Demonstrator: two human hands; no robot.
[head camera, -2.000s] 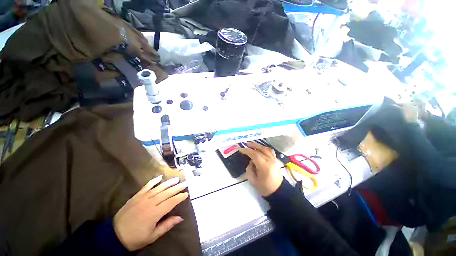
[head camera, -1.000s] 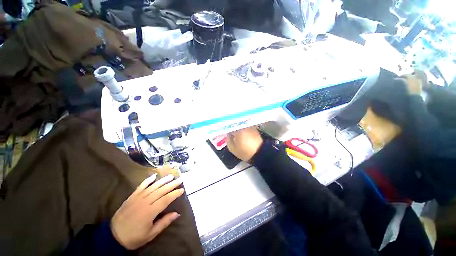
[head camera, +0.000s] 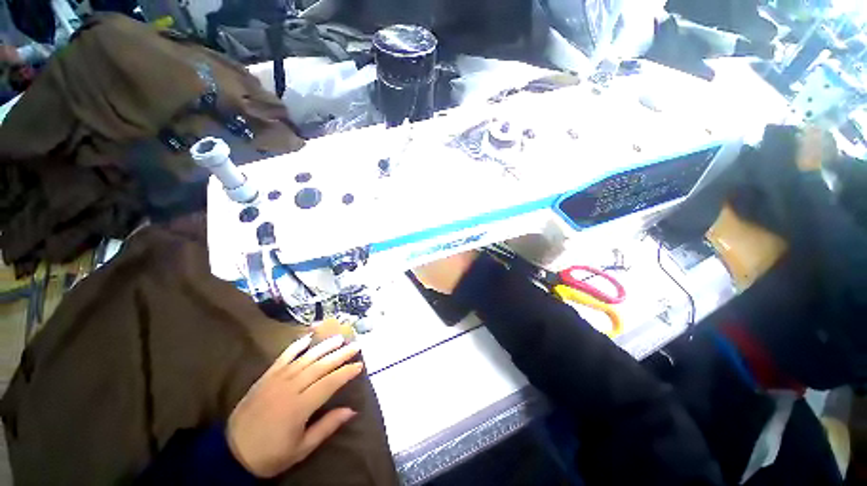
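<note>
A brown garment piece (head camera: 204, 361) lies left of the needle area (head camera: 342, 302) of the white sewing machine (head camera: 380, 204). My left hand (head camera: 297, 403) rests flat on the piece's right edge, fingers spread and fingertips close to the presser foot. My right hand (head camera: 447, 272) reaches under the machine arm, over a flat black phone (head camera: 451, 308). Its fingers are hidden by the machine head, so I cannot tell what it touches or holds.
Scissors with a red and a yellow loop (head camera: 591, 296) lie right of my right sleeve. A heap of brown cloth (head camera: 114, 104) is at the back left. A black cylinder (head camera: 404, 76) stands behind the machine. Another person's dark sleeve (head camera: 808, 247) is at the right.
My right hand has moved from above the phone to farther under the machine arm, and its fingers have gone out of sight. My left hand stays on the brown piece. The view has shifted slightly.
</note>
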